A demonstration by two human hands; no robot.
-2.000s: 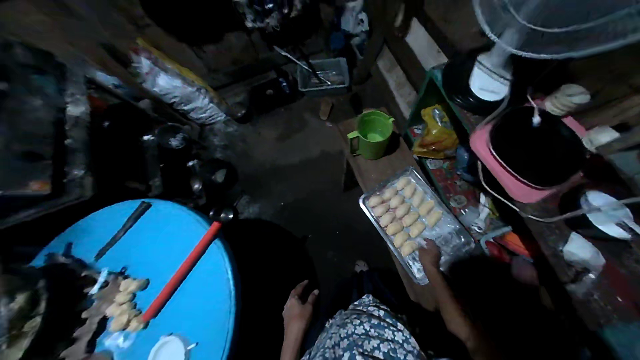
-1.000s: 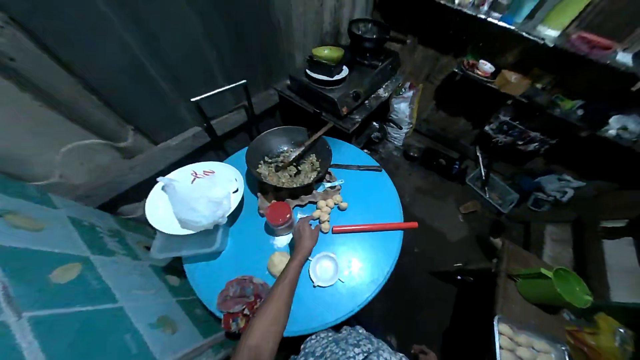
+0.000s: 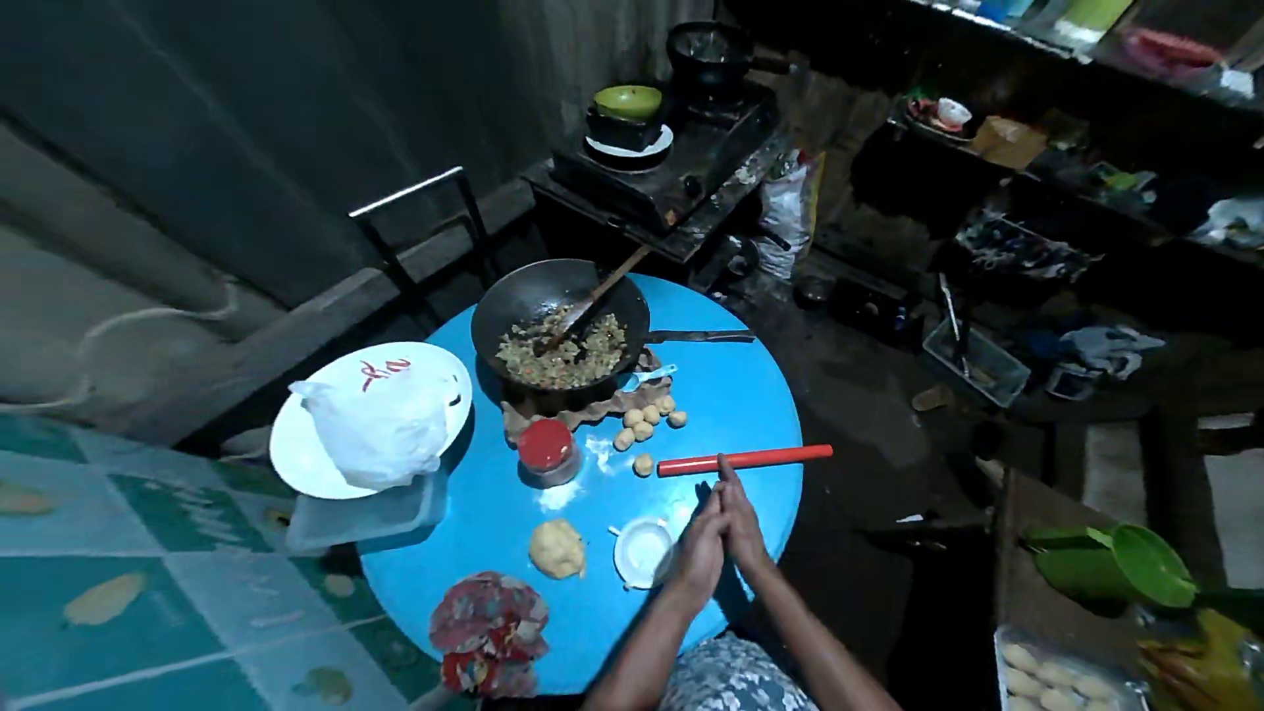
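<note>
My left hand and my right hand are pressed palm to palm above the blue round table, just below a red rolling rod. Whether anything lies between the palms is hidden. Left of them is a small white bowl, then a lump of dough. Several small dough balls lie near the rod's left end, one apart from the group. A red-lidded jar stands beside scattered flour. Behind it, a wok holds a chopped cooked filling with a wooden spatula in it.
A white oval plate with a plastic bag sits over a clear container at the left edge. A stove stands behind the table. At lower right, a bench carries a green plastic pitcher and a tray of dough pieces.
The view has swung from the bench tray to the blue table. My left hand, at the dough balls a second ago, has moved back toward me, and both hands have come together.
</note>
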